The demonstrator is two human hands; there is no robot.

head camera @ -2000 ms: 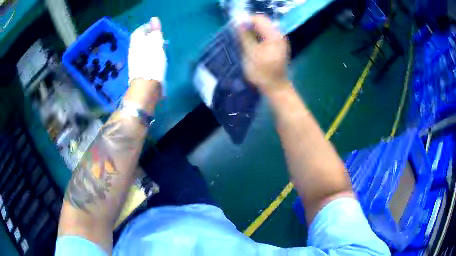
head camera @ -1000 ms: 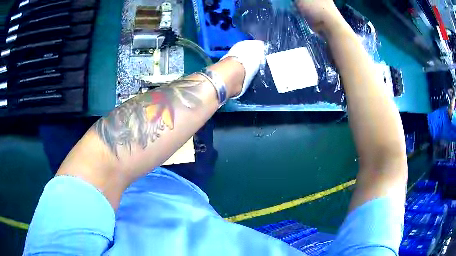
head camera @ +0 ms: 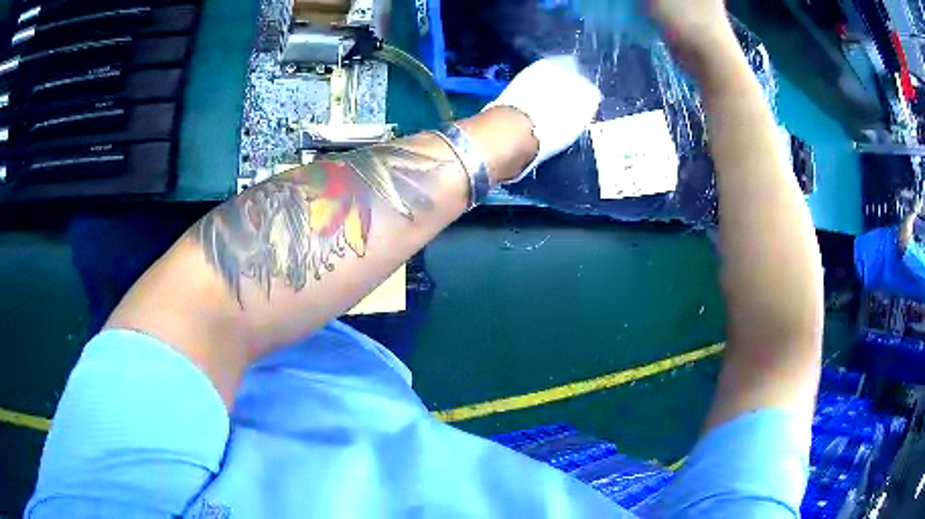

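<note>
A clear plastic bag of black parts (head camera: 568, 193) with a white label (head camera: 635, 154) lies on the bench's front edge, beside the blue bin (head camera: 475, 83). My left hand (head camera: 553, 106), in a white glove, is on the bag's left part; its fingertips are blurred and I cannot tell what they hold. My bare right hand (head camera: 692, 22) is at the top edge over the bag's upper part, partly cut off and blurred. Its fingers are not clear.
A black ribbed tray (head camera: 142, 132) with rods in rows lies at the left. The metal fixture (head camera: 272, 112) stands between tray and bin, with a curved yellowish hose (head camera: 421, 73). A cream sheet (head camera: 385, 294) is below it. Another person's blue sleeve (head camera: 880, 262) shows at the right edge.
My left hand has moved slightly right and up along the bag. My right hand has shifted a little right. The bin's inside now looks dark and blurred, and less of it shows.
</note>
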